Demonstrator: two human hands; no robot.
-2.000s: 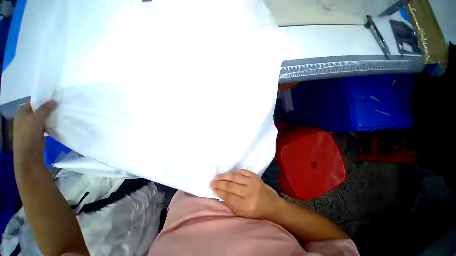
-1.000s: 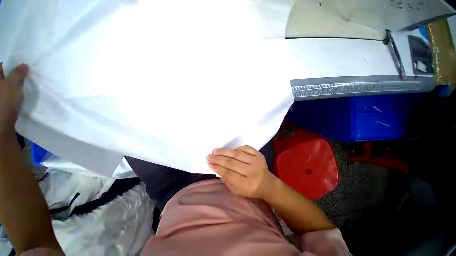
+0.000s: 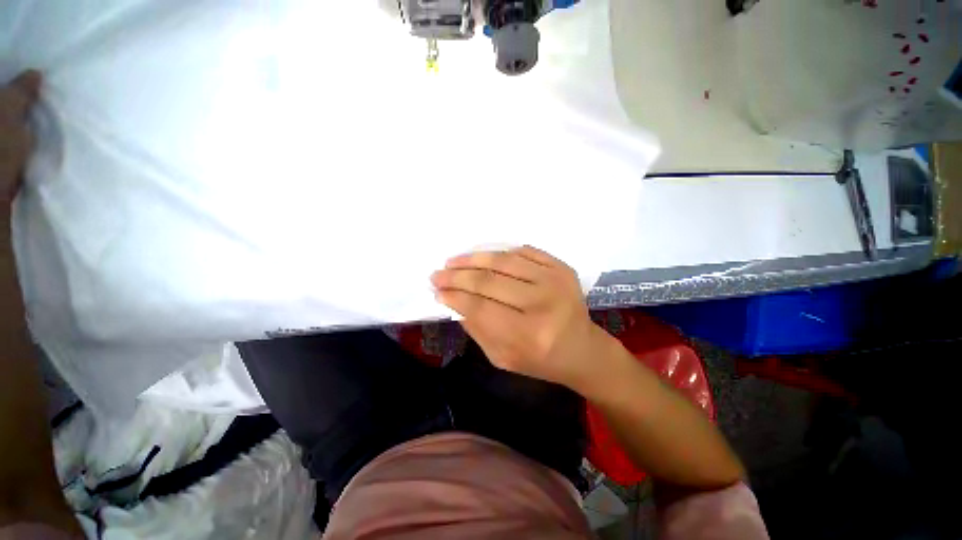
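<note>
A large white fabric panel point(image 3: 316, 190) covers the left and middle of the sewing table and hangs over its front edge. My right hand point(image 3: 517, 306) lies on the panel's near edge, fingers together, gripping it. My left hand point(image 3: 19, 116) is at the far left, partly cut off by the picture's edge, holding the panel's left side. The presser foot and needle area point(image 3: 433, 53) shows above the fabric at the top, beside a dark round knob with a grey tip point(image 3: 516, 47). The fabric hides what lies under the needle.
The machine head point(image 3: 833, 74) with red specks is at upper right. Slim dark metal snips or tweezers point(image 3: 860, 206) lie right of the bed, near a dark square item point(image 3: 909, 200). Below are a red stool point(image 3: 675, 380), a blue bin point(image 3: 796, 322) and heaped white fabric point(image 3: 232, 485).
The view has shifted up, bringing the needle area and knob into sight. My left hand has moved toward the left picture edge. The fabric's near edge now sits closer to the table edge.
</note>
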